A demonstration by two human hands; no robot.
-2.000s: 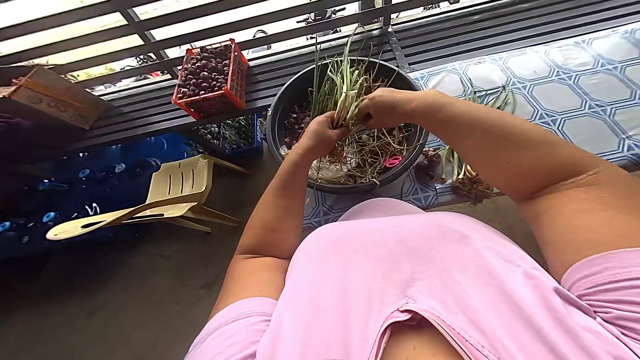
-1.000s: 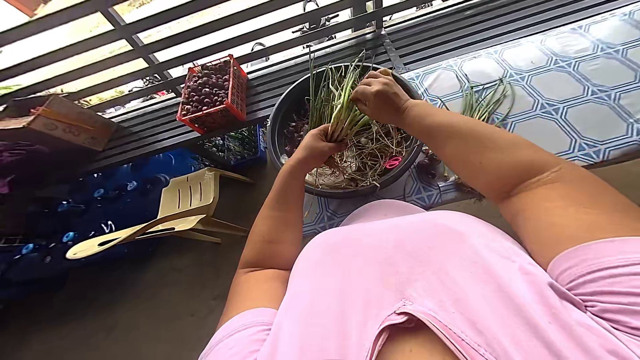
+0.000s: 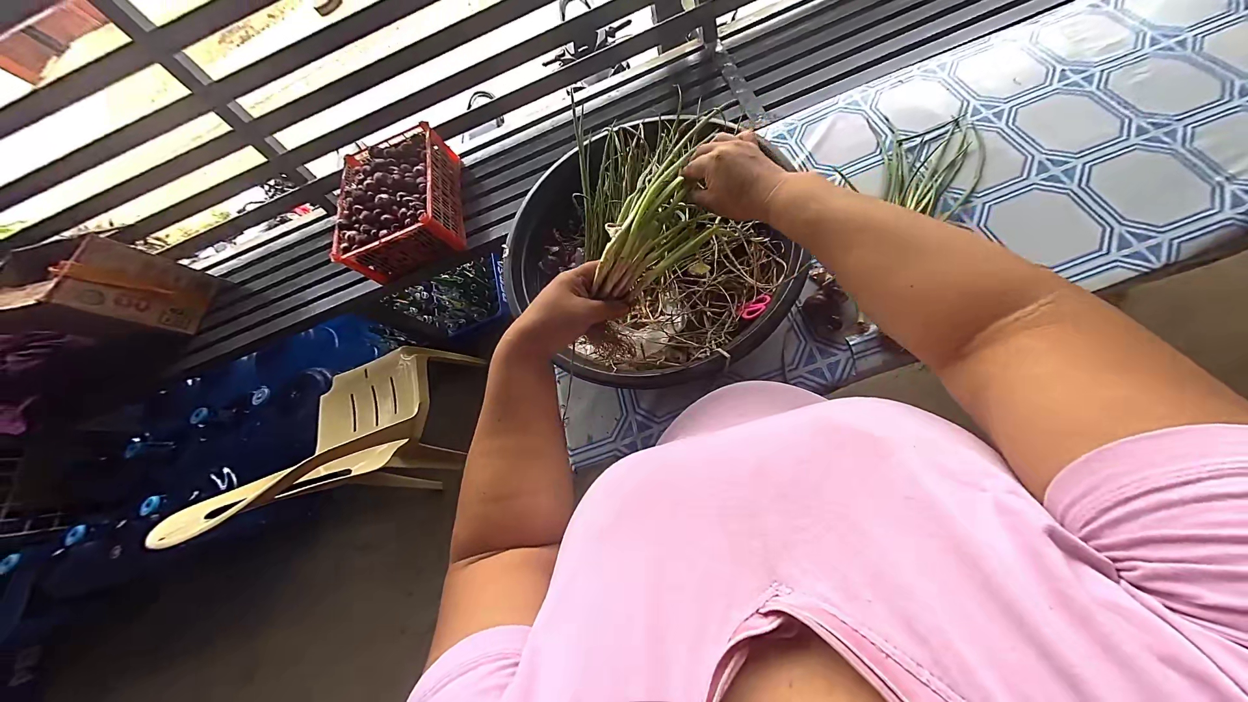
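My left hand (image 3: 570,312) is closed around the lower end of a bunch of green onions (image 3: 643,229), above the left part of a round black basin (image 3: 531,210). The leaves slant up and to the right, to where my right hand (image 3: 731,175) touches their upper part with bent fingers; whether it grips any leaf is not clear. Dry roots and stalks (image 3: 726,278) fill much of the basin, and pink-handled scissors (image 3: 756,307) lie on them at the right. More green onions (image 3: 926,175) rest on the patterned tablecloth (image 3: 1063,117), partly behind my right forearm.
A red plastic crate (image 3: 448,200) of small dark red onions stands on the slatted bench by the railing. A blue crate (image 3: 492,292) is below it. A cream plastic chair (image 3: 370,400), blue water containers (image 3: 224,400) and a cardboard box (image 3: 127,288) are at the left.
Two seconds ago both hands were close together on the bunch; my right hand has since moved away from my left, toward the basin's far right rim. My left hand still holds the bunch.
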